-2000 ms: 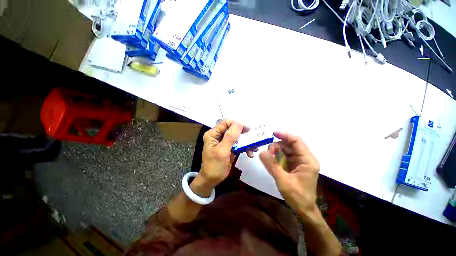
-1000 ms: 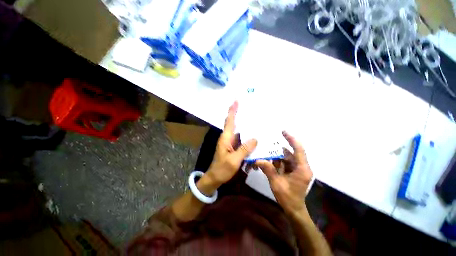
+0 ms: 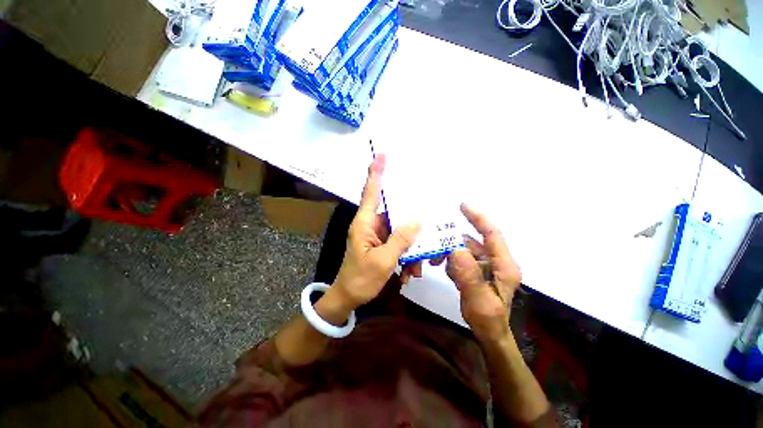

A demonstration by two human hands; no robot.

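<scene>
A white retail box (image 3: 431,236) with a blue end edge and small dark print is held over the table's front edge. Its far part blends into the white tabletop. My left hand (image 3: 368,251) grips its left side, with the thumb on top and the index finger stretched along the edge. My right hand (image 3: 487,272) is at the box's near right corner, with the thumb and fingers at the blue end and the index finger extended over the right side. Whether something small is between the right fingertips cannot be told. A white sheet (image 3: 435,294) lies below the hands.
Piles of blue-edged boxes (image 3: 335,58) stand at the back left, beside a yellow item (image 3: 251,102) and a white pad (image 3: 191,75). White cables (image 3: 644,42) lie on the dark strip. A single box (image 3: 691,263) and black phone (image 3: 743,267) lie right. A red stool (image 3: 125,180) stands left.
Since two seconds ago, my left index finger has stretched out along the box, and the box's printed face has turned more toward the camera. My right hand has moved closer against the blue end.
</scene>
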